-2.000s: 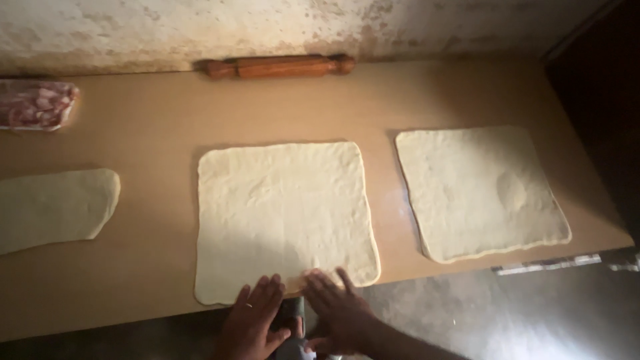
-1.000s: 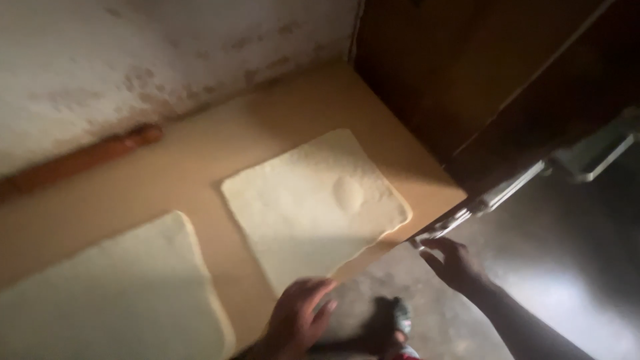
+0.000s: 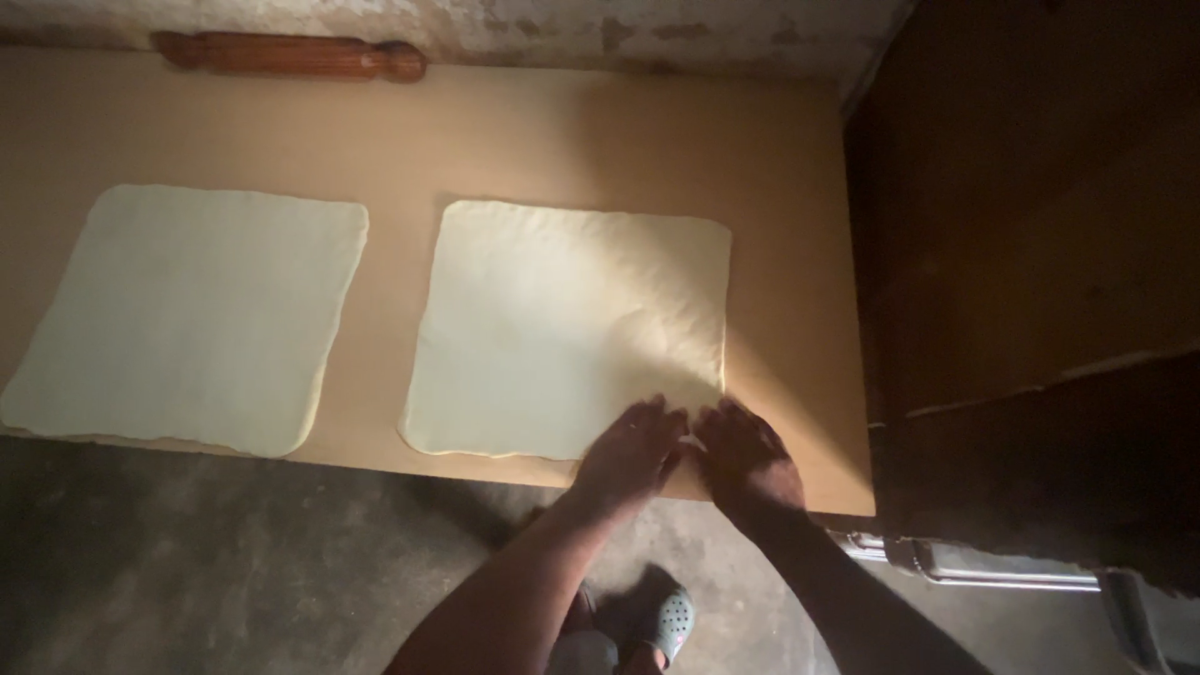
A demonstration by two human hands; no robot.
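Note:
Two flat, rounded-square sheets of dough lie side by side on a tan tabletop. Both my hands are at the near right corner of the right dough sheet (image 3: 544, 328). My left hand (image 3: 636, 450) rests on its near edge with the fingertips on the dough. Close beside it, my right hand (image 3: 748, 455) touches the same corner with bent fingers; whether either hand pinches the edge cannot be told. The left dough sheet (image 3: 197, 319) lies apart from my hands, along the table's near edge.
A wooden rolling pin (image 3: 291, 56) lies at the back against the stained wall (image 3: 656, 33). The tan table (image 3: 797, 281) ends at a dark brown panel (image 3: 1022, 234) on the right. Metal rails (image 3: 1012, 572) show below the table's right corner.
My hands have moved from the near edge of the other dough sheet to the right sheet's near right corner, and are now close together. The view has shifted right.

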